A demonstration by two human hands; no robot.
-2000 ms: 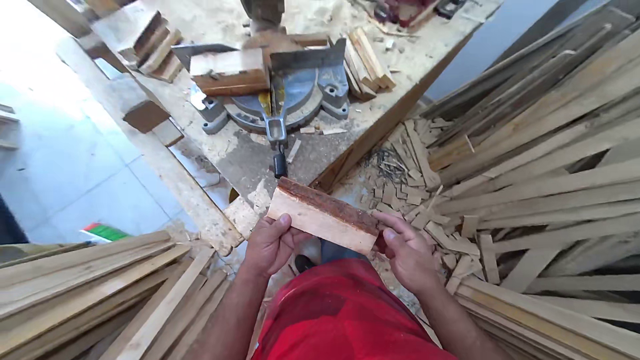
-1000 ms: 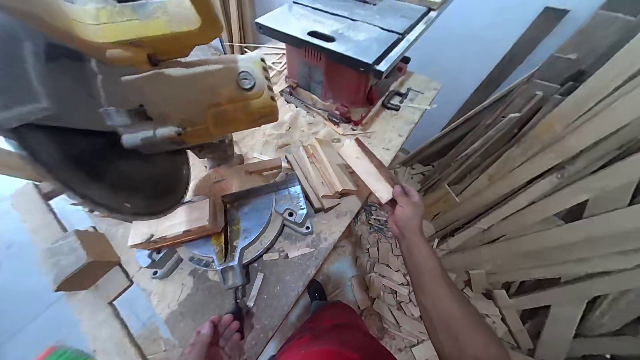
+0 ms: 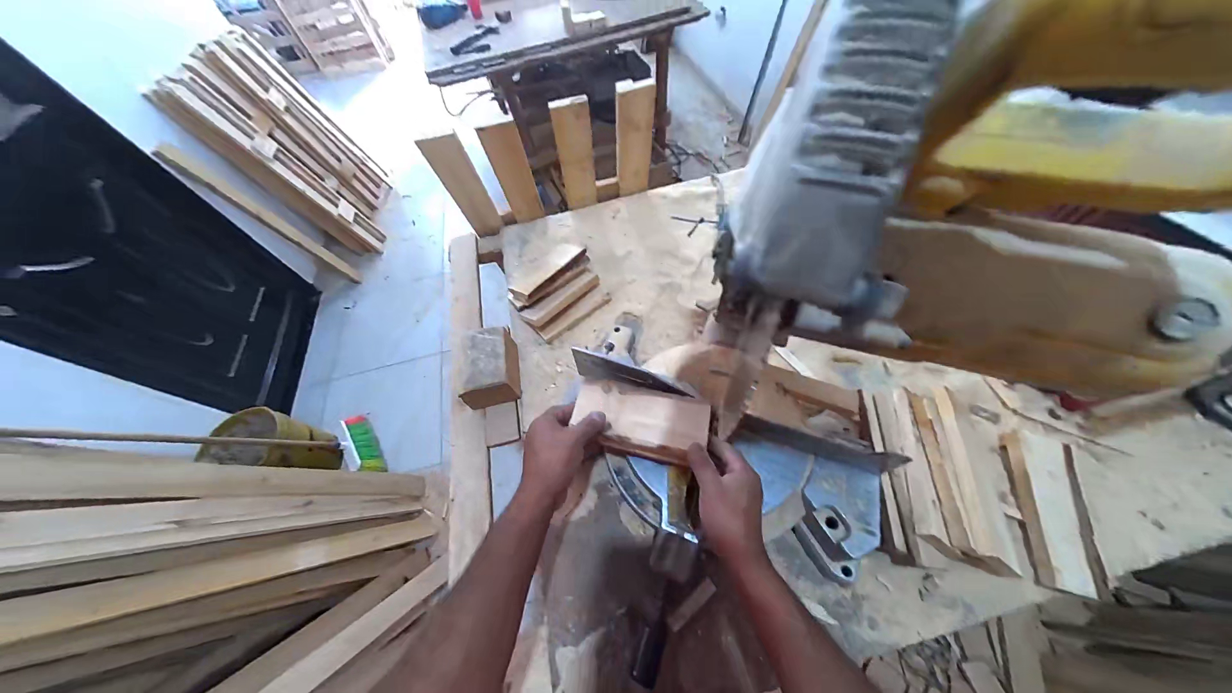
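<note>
A short wooden board [image 3: 647, 416] lies at the metal fence [image 3: 630, 371] of a miter saw, left of the blade. My left hand [image 3: 560, 448] grips its left end, thumb on top. At its right end, near the blade, are the fingers of my right hand [image 3: 724, 491]. Whether a second board lies beneath it is hard to tell. The saw's blade [image 3: 751, 366] is seen edge-on below the raised saw head [image 3: 818, 164]. The saw's handle [image 3: 653, 645] on the table points toward me between my forearms.
Cut boards [image 3: 938, 472] lie right of the saw, and a small stack [image 3: 558, 289] lies behind left. A wooden block [image 3: 491, 368] sits on the bench's left edge. Long planks [image 3: 192, 549] fill the lower left. A bucket [image 3: 250, 438] and brush [image 3: 363, 443] are on the floor.
The view has swung left. The board my right hand held up one second ago is no longer in the air; both hands are now on a board at the saw fence.
</note>
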